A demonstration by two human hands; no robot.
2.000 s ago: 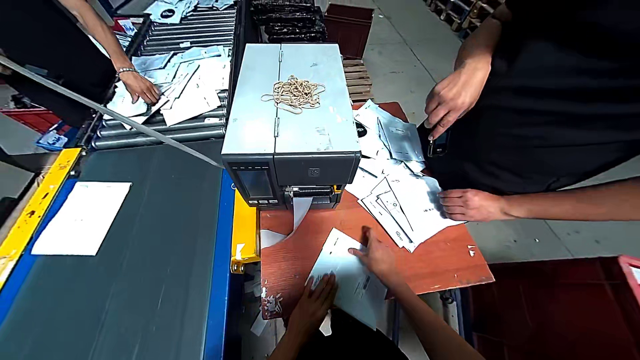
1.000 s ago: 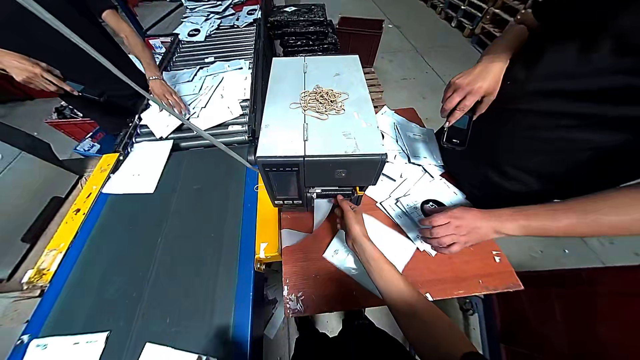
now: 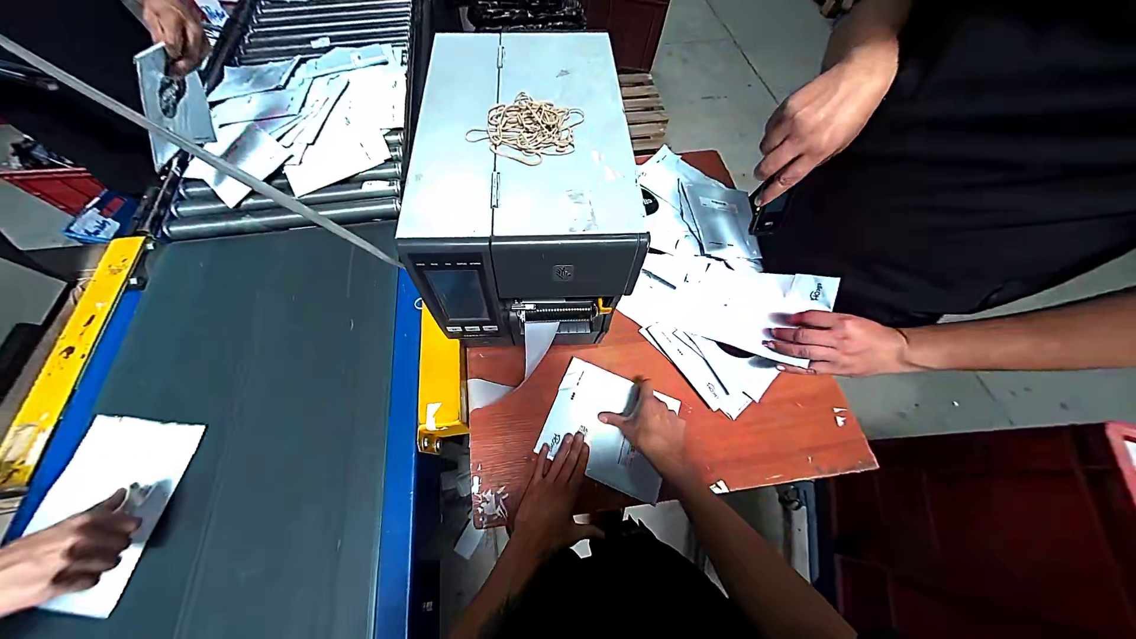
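Note:
A white mailing envelope (image 3: 603, 417) lies aslant on the reddish wooden table (image 3: 790, 444). My left hand (image 3: 559, 475) rests flat on its lower left part, fingers apart. Across the envelope's right side lies my right hand (image 3: 652, 430), thumb and fingers on its surface; whether a label is under them cannot be told. Just beyond stands a grey label printer (image 3: 524, 240), a strip of white backing paper (image 3: 540, 346) hanging from its front slot. A tangle of rubber bands (image 3: 530, 129) sits on the printer's lid.
Another person's hand (image 3: 839, 342) holds an envelope over a pile of envelopes (image 3: 701, 222) at right. The belt conveyor (image 3: 266, 399) runs at left, where a person's hand (image 3: 89, 541) touches an envelope. More envelopes lie on the rollers (image 3: 284, 209). A red crate (image 3: 985, 524) stands lower right.
My right hand has moved from the printer's slot down onto the envelope. My left hand, not seen a second ago, is on it too. The person at upper left has lifted an envelope.

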